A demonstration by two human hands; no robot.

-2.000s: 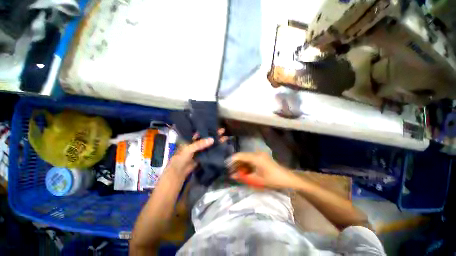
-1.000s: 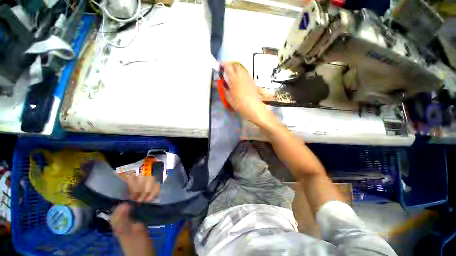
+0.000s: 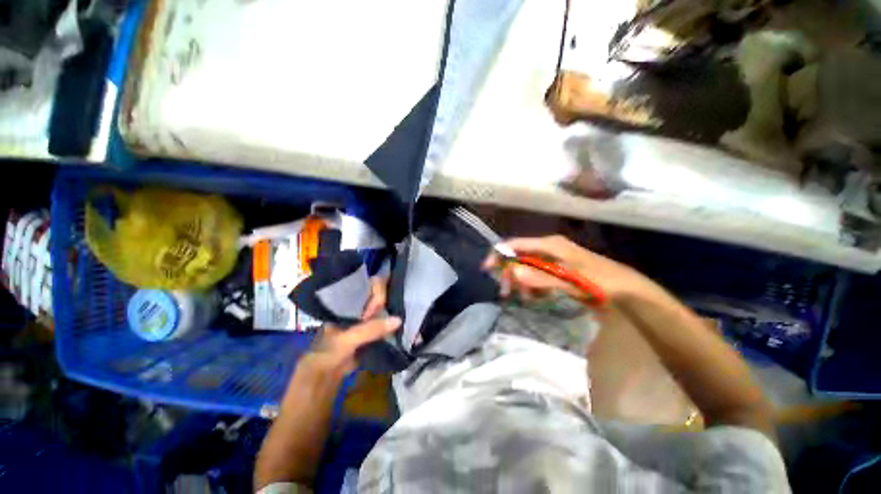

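A long fabric strip (image 3: pixel 473 82), pale grey-blue with a dark edge, lies over the table and hangs off its front edge. Dark and grey cloth pieces (image 3: pixel 425 280) are bunched above my lap. My left hand (image 3: pixel 362 328) grips these pieces, its fingers partly hidden by the cloth. My right hand (image 3: pixel 551 273) holds scissors (image 3: pixel 558 273) with a red handle, the silver blades pointing up and left beside the dark cloth. Whether the blades touch cloth is unclear.
The white table (image 3: pixel 280 87) spans the front. The sewing machine (image 3: pixel 734 77) stands at the upper right. A blue basket (image 3: pixel 222 371) at left holds a yellow bag (image 3: pixel 174 236), a round tub (image 3: pixel 159 314) and an orange-white packet (image 3: pixel 280 289). A brown stool (image 3: pixel 633 381) is beside my legs.
My right hand has come back from the table with the scissors, now pointed at the cloth. My left hand has moved right from over the basket, bringing the cloth pieces above my lap.
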